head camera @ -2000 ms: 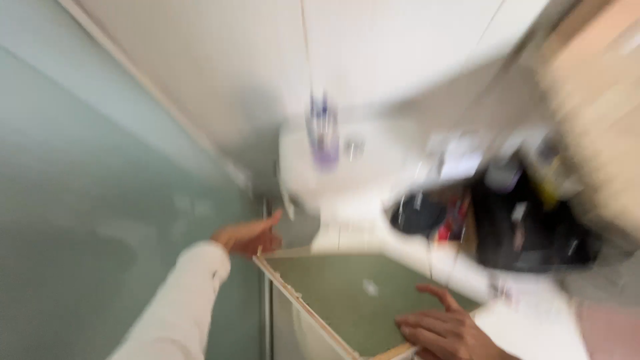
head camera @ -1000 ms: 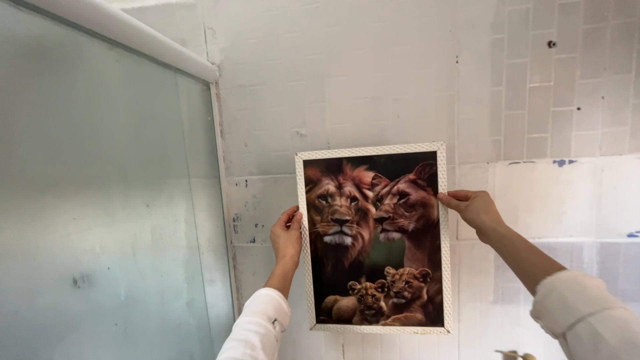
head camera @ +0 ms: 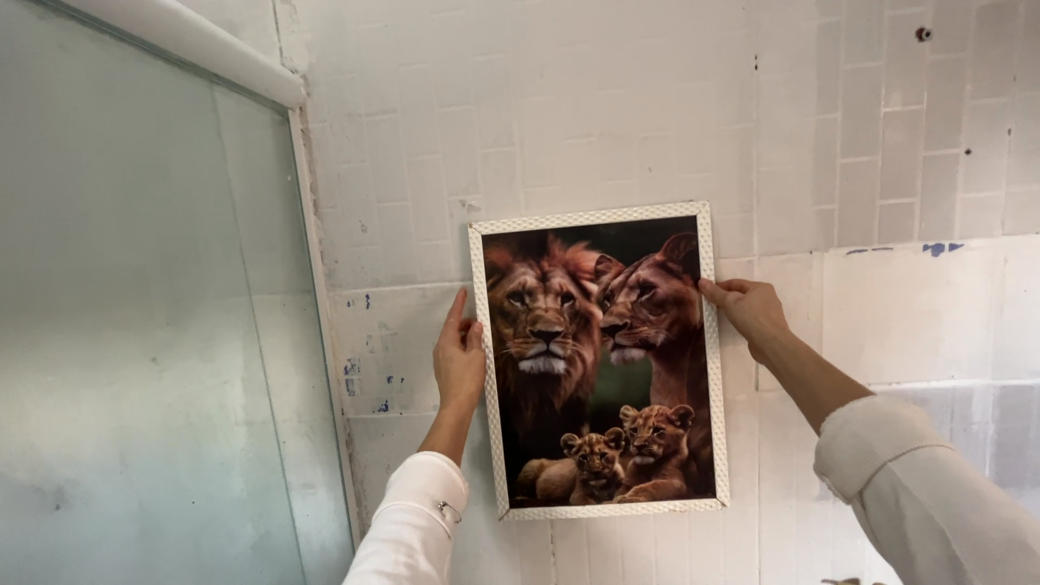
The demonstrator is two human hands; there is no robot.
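Note:
A framed picture of a lion, a lioness and two cubs (head camera: 601,366), in a white textured frame, is upright against the white tiled wall, tilted slightly. At its left edge is my left hand (head camera: 460,353), thumb side touching the frame and index finger pointing up along the wall. My right hand (head camera: 746,313) pinches the frame's right edge near the upper part, thumb and fingers at the side. The back of the picture and whatever may hold it to the wall are hidden.
To the left stands a frosted glass panel (head camera: 154,325) with a white rail (head camera: 236,57) along its top. Painted wall tiles (head camera: 894,317) with blue chipped spots surround the picture. A small fitting (head camera: 924,34) protrudes from the wall at upper right. Something small shows at the bottom edge.
Two seconds ago the view pointed down at a sink, with the hands at a greenish framed panel. Since one second ago, the left index finger has extended upward off the frame's edge.

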